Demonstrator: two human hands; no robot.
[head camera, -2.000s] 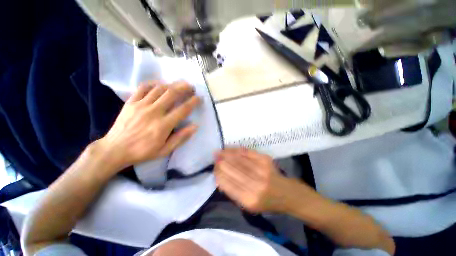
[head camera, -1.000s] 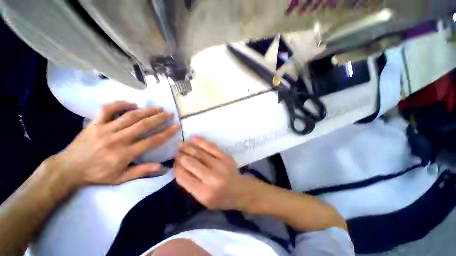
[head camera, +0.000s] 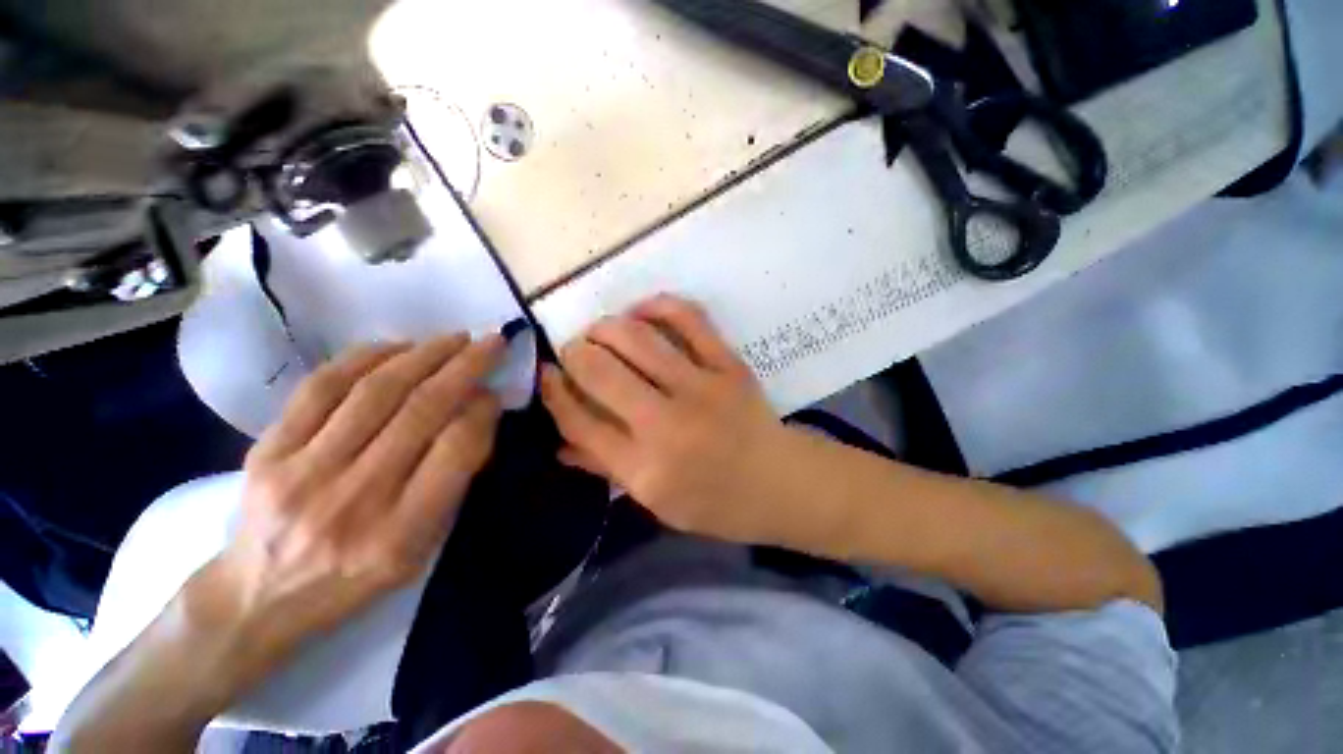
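The white fabric panel (head camera: 346, 295) lies under the presser foot (head camera: 386, 221) at the upper left, with a dark edge along its right side. My left hand (head camera: 361, 457) lies on the white fabric, its fingertips at a small folded white and navy end near the table's front edge. My right hand (head camera: 670, 420) pinches the navy edge just right of those fingertips; its thumb is partly hidden. The navy fabric panel (head camera: 494, 545) hangs from between my hands over the lap. The needle tip cannot be made out.
Black fabric shears (head camera: 935, 111) lie on the machine table (head camera: 648, 162), beside dark offcuts and a smartphone (head camera: 1141, 37) at the upper right. The sewing machine head (head camera: 89, 148) covers the upper left. White and navy sewn pieces (head camera: 1149, 368) drape at the right.
The view has moved closer to the work. The navy fabric now hangs between my hands, and my left fingertips have come together at the seam edge beside my right hand, where the end is folded.
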